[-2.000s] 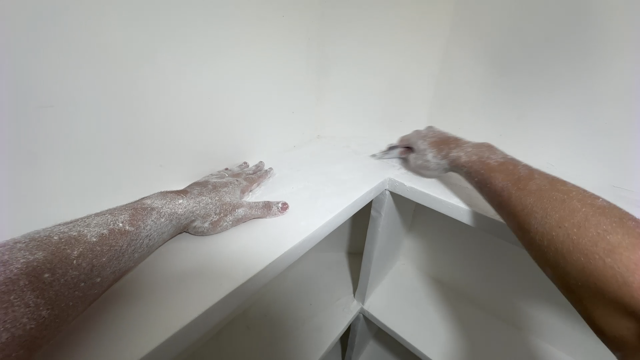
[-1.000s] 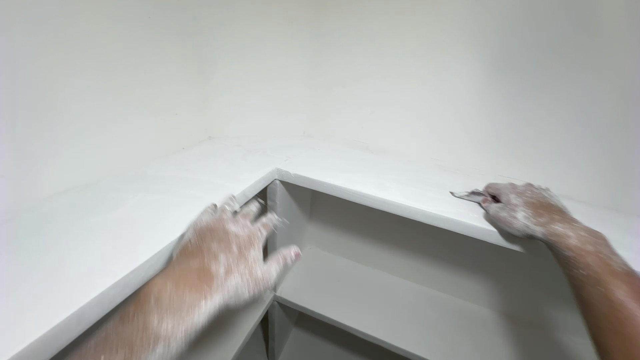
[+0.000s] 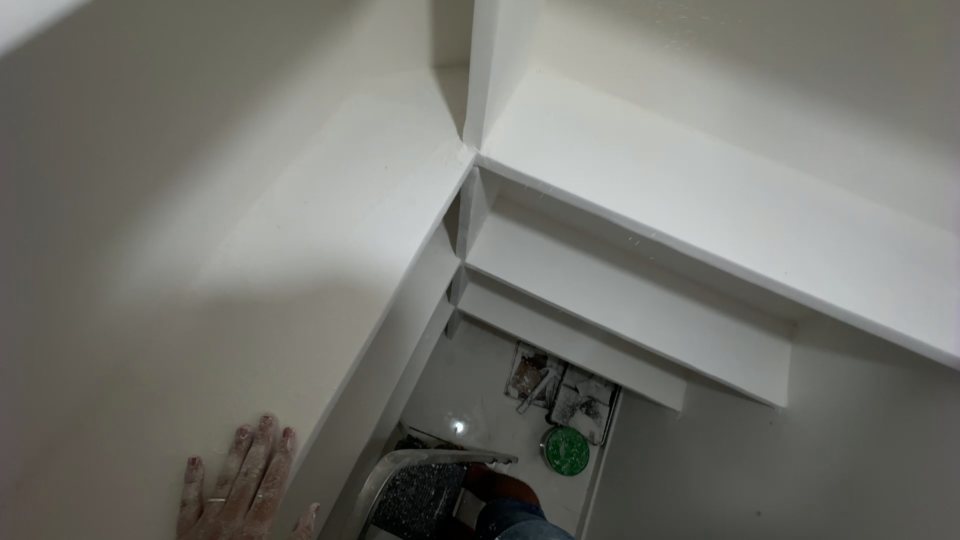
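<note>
My left hand (image 3: 244, 484), coated in white dust and wearing a ring, rests with spread fingers on a white shelf (image 3: 330, 247) at the lower left, near its front edge. It holds nothing. My right hand is out of view. The white shelf meets another white shelf board (image 3: 697, 187) in a corner at a white upright (image 3: 487, 75). Fine dust particles show in front of the right-hand boards.
Lower shelves (image 3: 622, 292) step down on the right. On the floor far below lie a dusty open tray or case (image 3: 581, 401) and a round green-topped container (image 3: 566, 451). A ladder's metal rail (image 3: 397, 461), its dark step (image 3: 416, 499) and my leg (image 3: 517, 517) are at the bottom.
The view has tipped strongly downward. My left hand, blurred over the shelf edge a second ago, now lies on a shelf. My right hand, which held a thin metal-bladed tool, has left the view.
</note>
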